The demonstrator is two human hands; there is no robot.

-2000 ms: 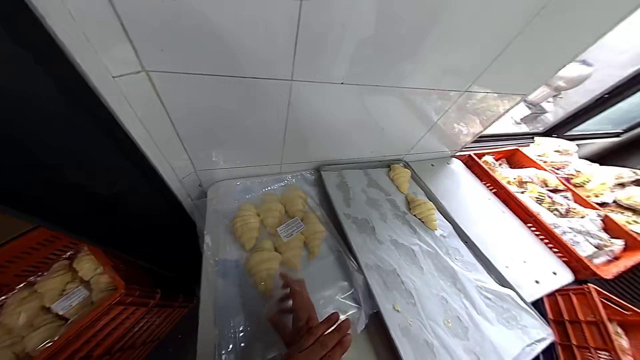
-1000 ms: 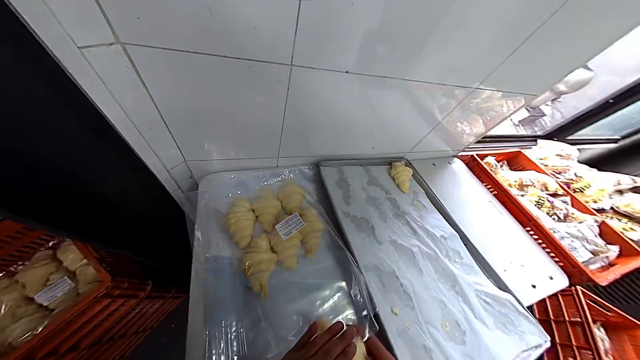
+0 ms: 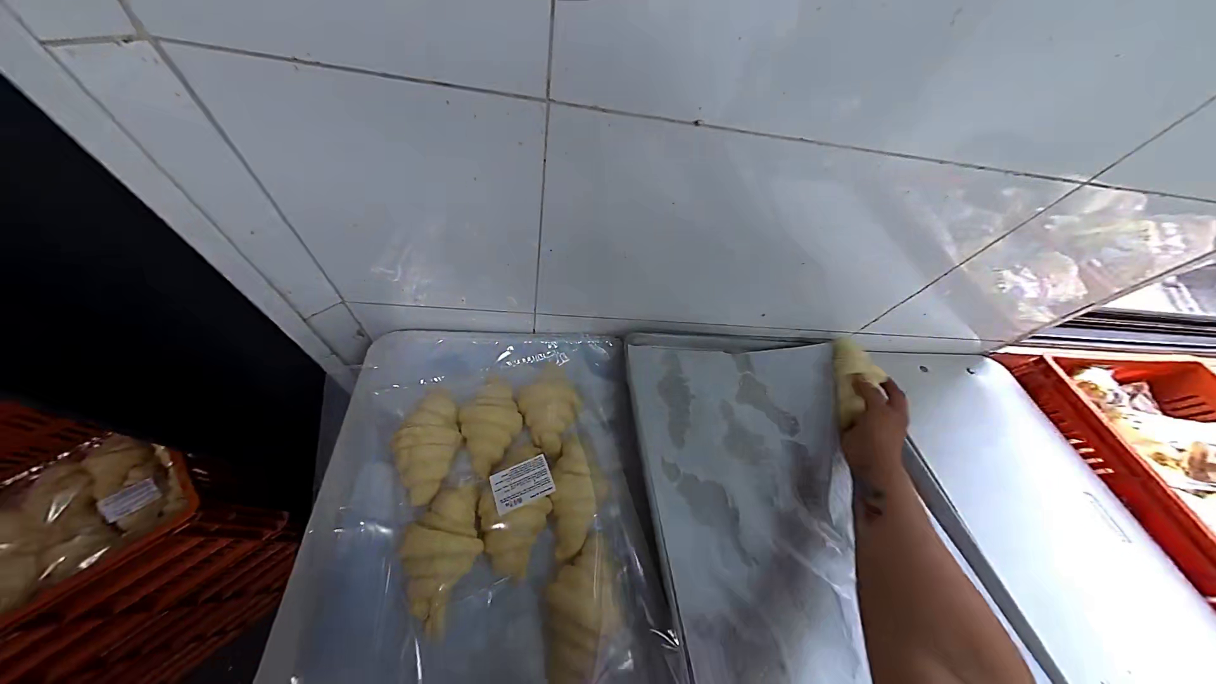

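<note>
My right hand point(image 3: 876, 418) grips a raw croissant point(image 3: 852, 366) at the far right corner of the paper-lined baking tray point(image 3: 760, 494). No other croissant shows on this tray, and its paper has damp-looking marks. To its left, a clear plastic bag point(image 3: 370, 570) lies flat on a white surface with several raw croissants point(image 3: 427, 445) inside. A printed white label point(image 3: 522, 484) sits over the middle of them. One croissant point(image 3: 581, 603) lies low on the right side of the bag. My left hand is out of view.
A red plastic crate point(image 3: 1073, 418) of packaged baked goods stands at the right, past a white board point(image 3: 1035, 503). At the lower left, a red crate point(image 3: 218, 560) holds a labelled bag of dough pieces point(image 3: 85, 513). A white tiled wall point(image 3: 665, 218) rises behind the tray.
My right hand has moved from the bag's lower edge to the tray's far corner and taken hold of the croissant there. Another croissant now lies low in the bag. My left hand has left view.
</note>
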